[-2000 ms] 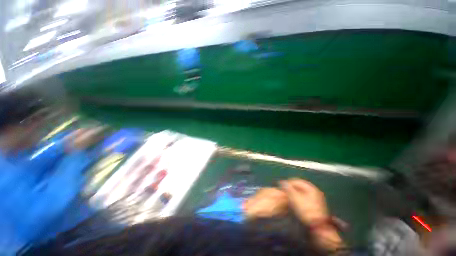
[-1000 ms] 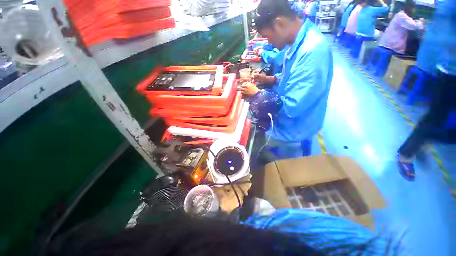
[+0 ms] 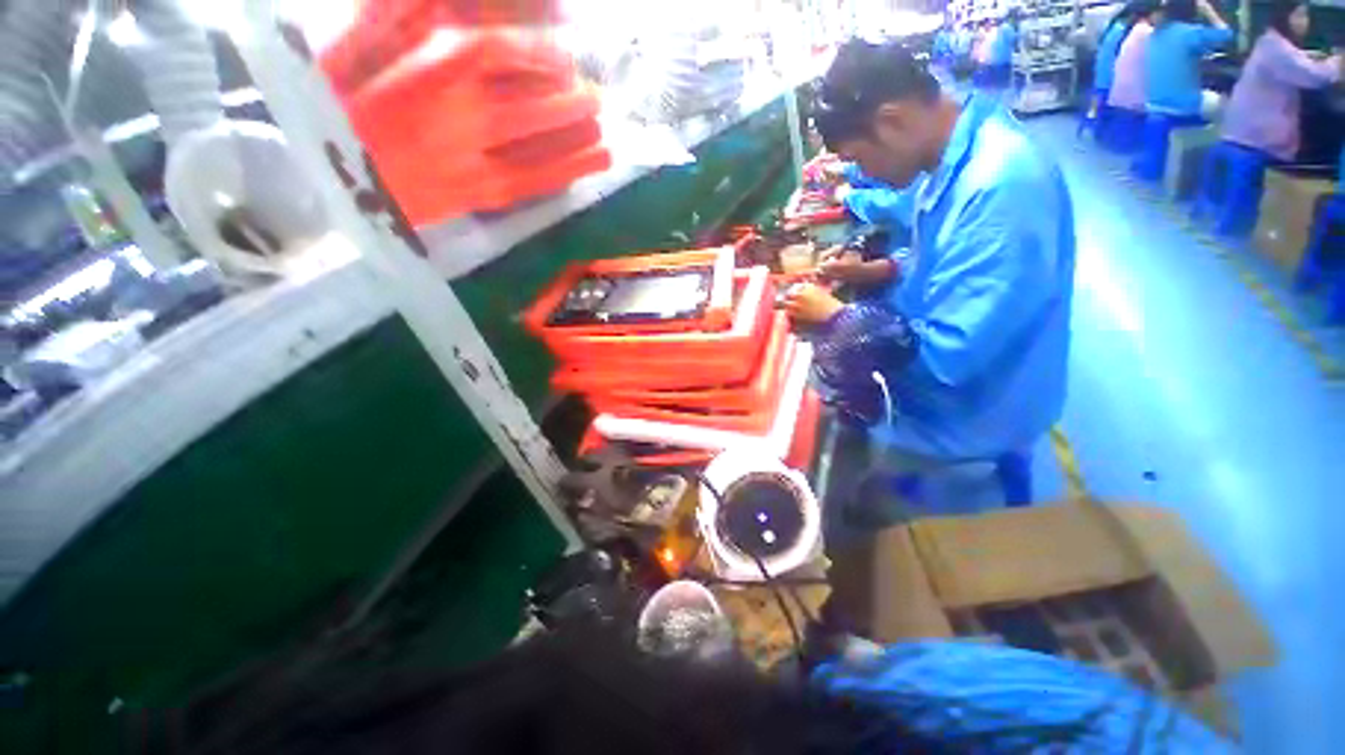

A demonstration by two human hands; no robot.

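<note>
Neither of my hands is in the picture. Dark, blurred material covers the bottom edge, with a blue sleeve (image 3: 1003,690) at the lower right. Nearest in front is a white cup (image 3: 683,620) of small silvery bits. A dark round wire grille (image 3: 580,590) stands left of it. Behind the cup is a white round unit (image 3: 760,516) with a dark centre and a black cable. A dark box (image 3: 659,506) with a glowing orange light is beside it. Beyond them, red-orange trays (image 3: 671,369) are stacked unevenly, the top one holding a black-silver flat assembly (image 3: 634,297).
An open divided carton (image 3: 1033,561) is at the lower right. A person in a blue smock (image 3: 996,280) sits beyond the trays. A slanted white metal post (image 3: 457,347) and green conveyor (image 3: 295,472) are at left. More red-orange trays (image 3: 472,118) are at upper left. Several people sit far right.
The view has turned left, so the trays, white unit, cup and carton appear further right and lower. The person walking at the far right has left the picture. My hands, blurred two seconds ago, are out of view.
</note>
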